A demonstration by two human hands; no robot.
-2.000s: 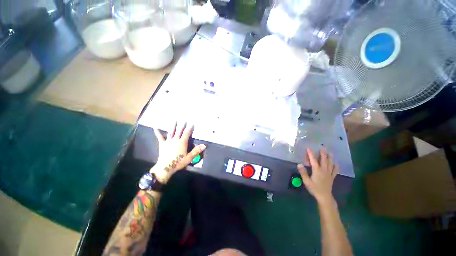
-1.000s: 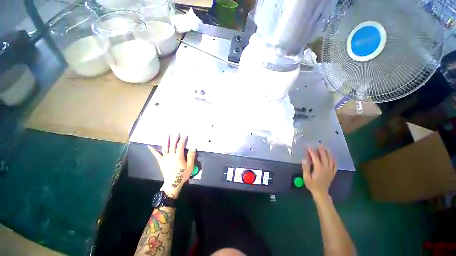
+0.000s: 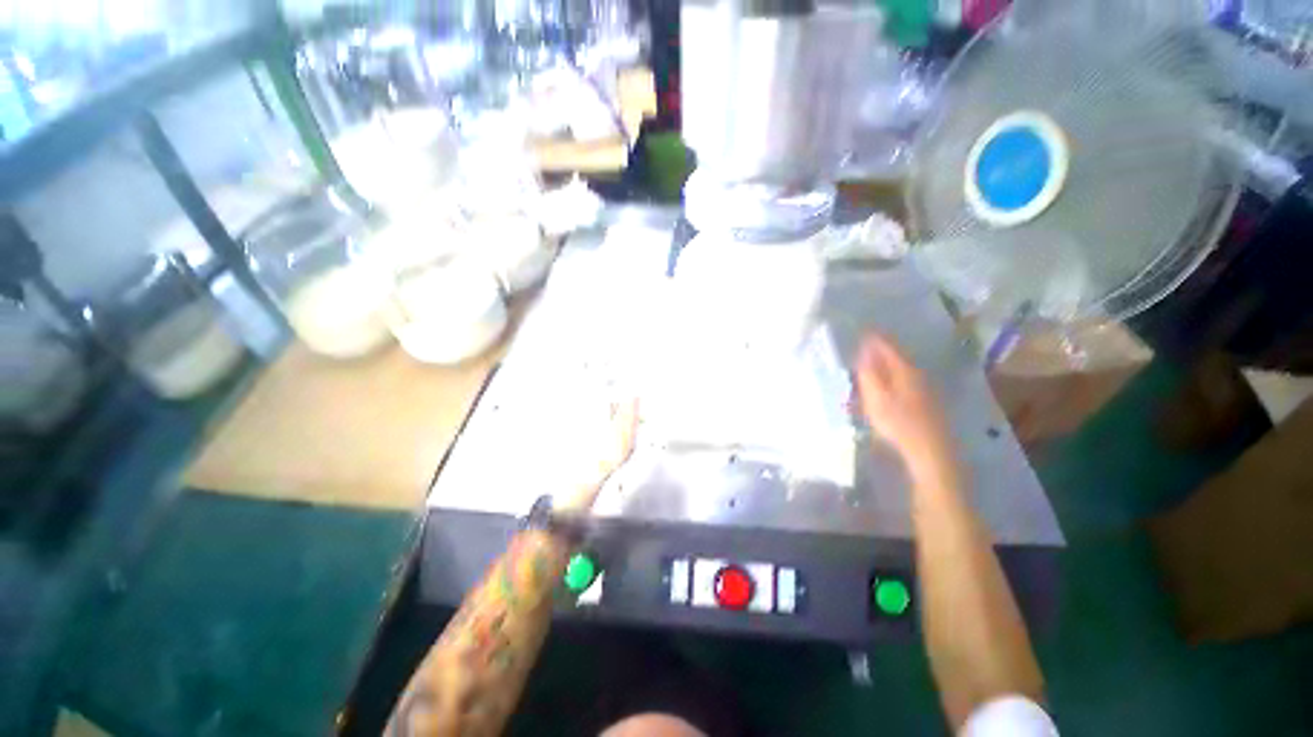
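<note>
The white housing stands on the silver machine plate, overexposed, with the large silver horn and a clear rim right above it. White film lies in front of it. My left hand is over the plate, front left of the housing, blurred and washed out, touching nothing that I can make out. My right hand is right of the film, apart from the housing, fingers pointing forward. The green buttons and red stop button on the front panel are untouched.
Clear tanks with white bowls stand on a cardboard sheet at the left. A pedestal fan is at the right of the machine. Cardboard boxes are at the right. A dark-clothed person is partly visible at the right edge.
Both my hands have left the panel's green buttons and moved forward over the plate toward the housing. The horn came down between the two earlier frames. The camera view has tilted up.
</note>
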